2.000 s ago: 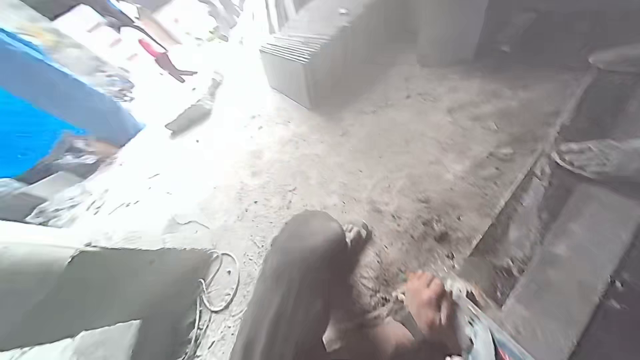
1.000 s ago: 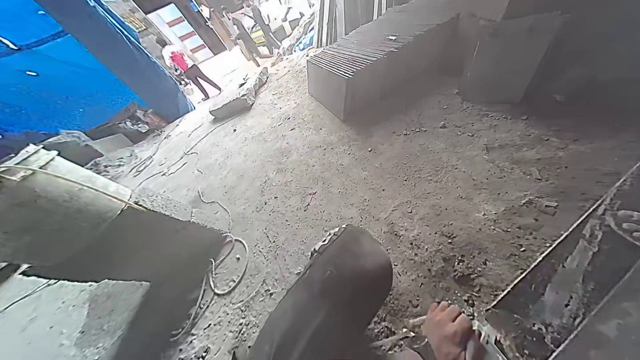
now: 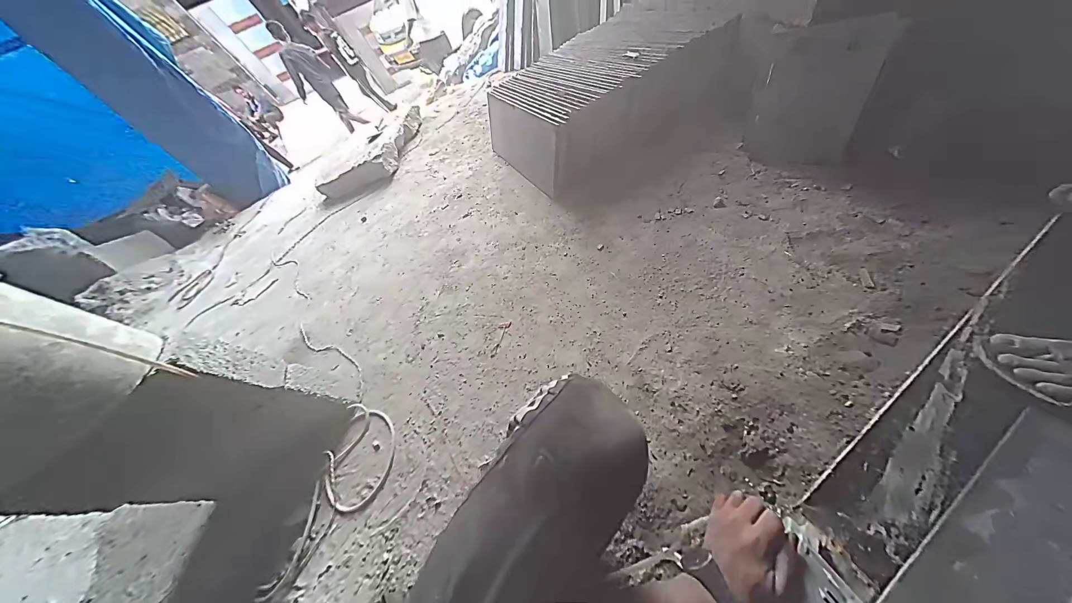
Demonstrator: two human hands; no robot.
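Observation:
My left hand (image 3: 749, 544), with a dark band at the wrist, is at the lower right beside my knee (image 3: 578, 444). Its fingers are curled over the edge of a grey object (image 3: 825, 565) that the bottom of the view cuts off; what kind it is cannot be told. Just right of it lies a dark slab (image 3: 888, 452) with a pale edge and a smeared light patch. A thin cable or cord runs close to the wrist. My right hand is not in view.
A row of upright thin slabs (image 3: 578, 92) stands at top centre. Coiled rope (image 3: 389, 469) lies beside a grey block (image 3: 226, 444) on the left. A rough stone (image 3: 368, 163) lies farther off, near people (image 3: 314, 71). Toes (image 3: 1034, 364) show at the right edge.
The view has shifted, and the glare over the ground has faded. My left hand stays curled over the grey object near my knee. People in the background have changed place.

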